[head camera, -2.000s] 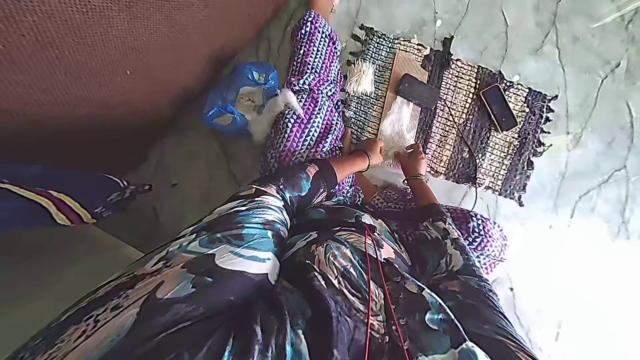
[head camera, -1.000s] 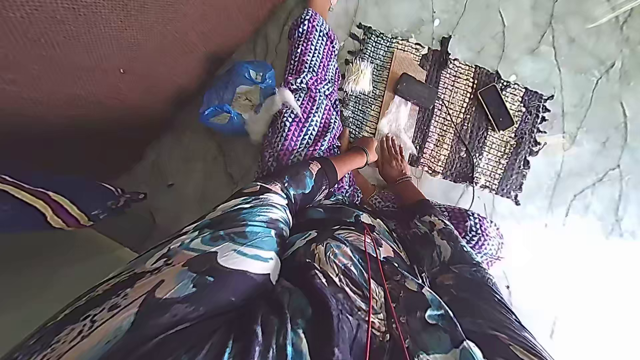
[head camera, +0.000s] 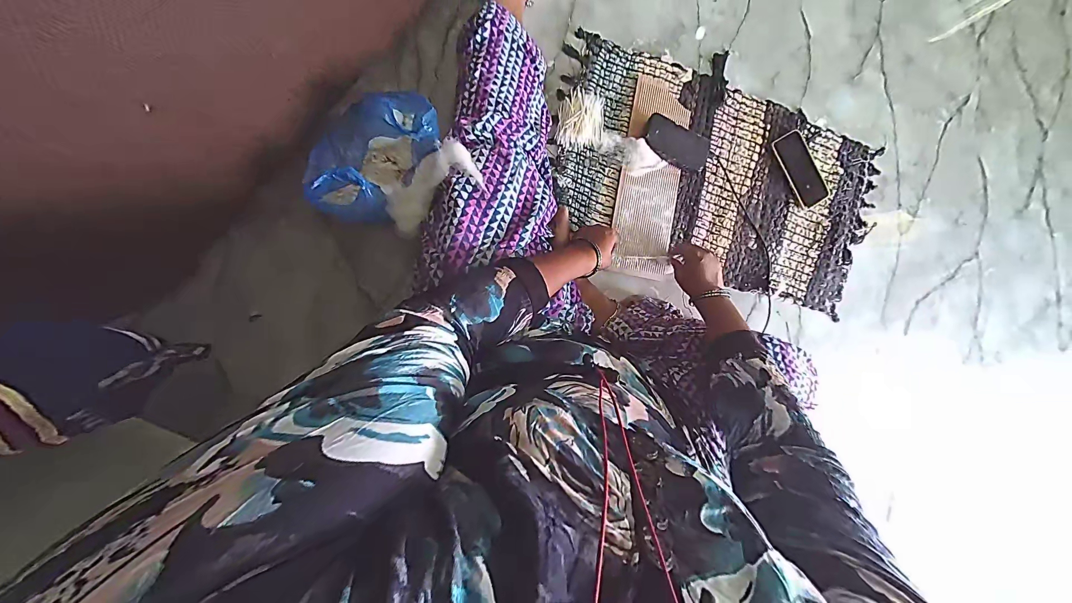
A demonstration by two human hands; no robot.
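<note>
My left hand and my right hand hold a thin pale strand between them, over the near end of a ridged wooden board. The board lies on a woven rag mat. White cotton fibre rests on the board's middle, beside a black oblong device with a cable. A bundle of thin pale sticks lies left of the board. What the strand is made of cannot be told.
A blue plastic bag with white fibre spilling out stands left of my leg in patterned trousers. A mobile phone lies on the mat's right part. Dark blue cloth lies at the far left.
My hands were together at the board's near end a second ago and are now apart, with the strand between them. The white fibre now covers less of the board and sits near the black device.
</note>
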